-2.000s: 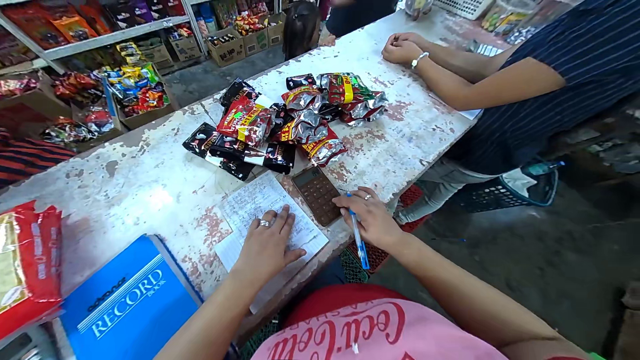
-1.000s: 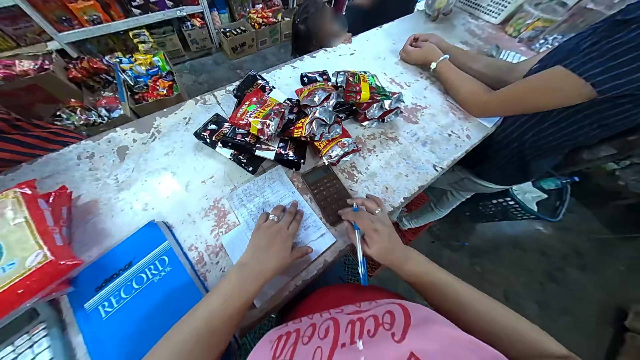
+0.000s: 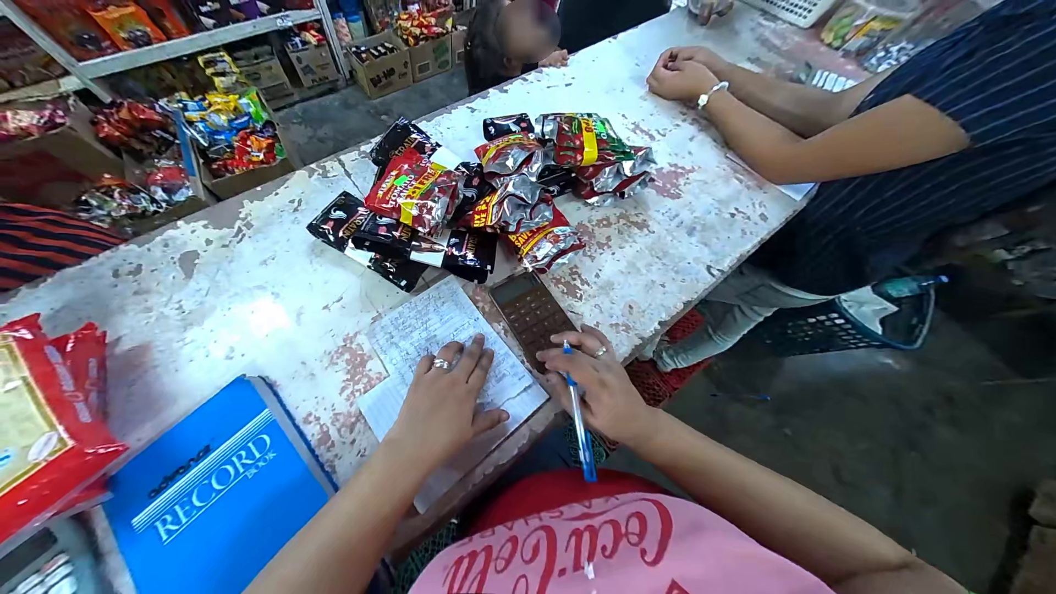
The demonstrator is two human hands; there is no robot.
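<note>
My left hand [image 3: 450, 396] lies flat, fingers apart, on sheets of handwritten paper [image 3: 421, 322] at the counter's near edge. Between the fingers of my right hand [image 3: 598, 384] is a blue and white pen [image 3: 577, 421], its lower end pointing towards me. That hand rests at the near end of a brown calculator [image 3: 532, 313], just right of the paper. Beyond both hands, red and silver foil packets [image 3: 417, 190] and black packets [image 3: 384, 235] form a loose pile. At the lower left lies a blue record book [image 3: 223, 495].
A red plastic package [image 3: 82, 396] sits at the left on the worn white counter [image 3: 272, 256]. Across the right side, a person's forearms [image 3: 767, 124] rest on the counter. Another person is at the far edge. Boxes of packets [image 3: 239, 140] stand beyond, and a dark basket [image 3: 850, 326] is on the floor.
</note>
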